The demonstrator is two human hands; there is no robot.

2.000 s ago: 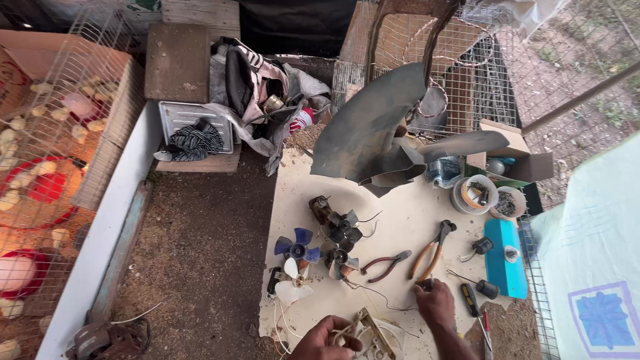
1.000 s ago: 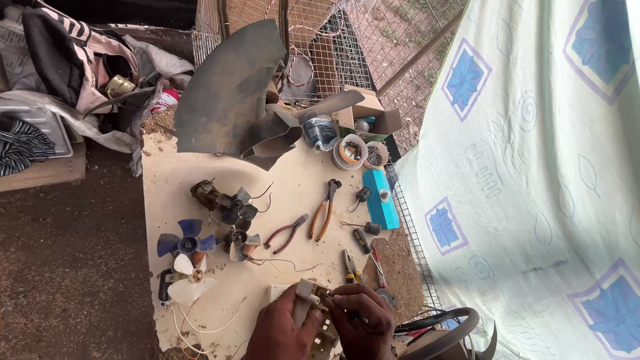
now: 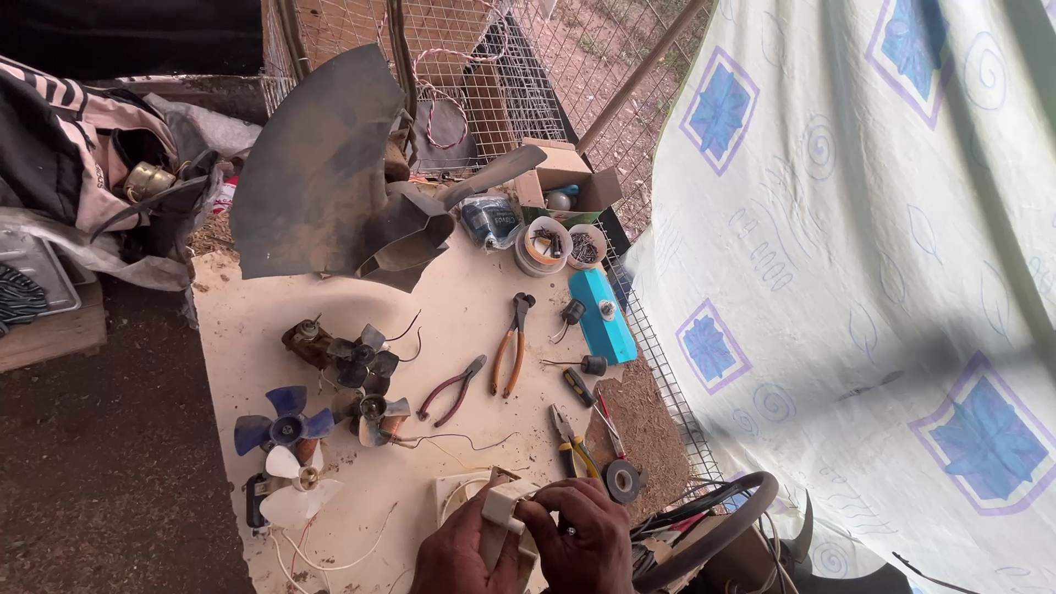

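At the table's near edge, my left hand grips a white plastic housing from its left side. The fingers of my right hand press on the housing's right side, and a small metal tip shows among them; what it belongs to is hidden. Behind the hands lies a white square frame. Combination pliers with yellow and black handles and a roll of black tape lie just beyond my right hand. Diagonal cutters and orange-handled end nippers rest farther up the table.
Small fan motors with blue and white blades stand at the left. A large dark fan blade covers the far side. Tubs of screws, a blue holder and a patterned curtain are to the right; cables lie near.
My right hand, earlier apart on the table near the tools, has come over to the white housing beside my left hand. The view has swung to the right.
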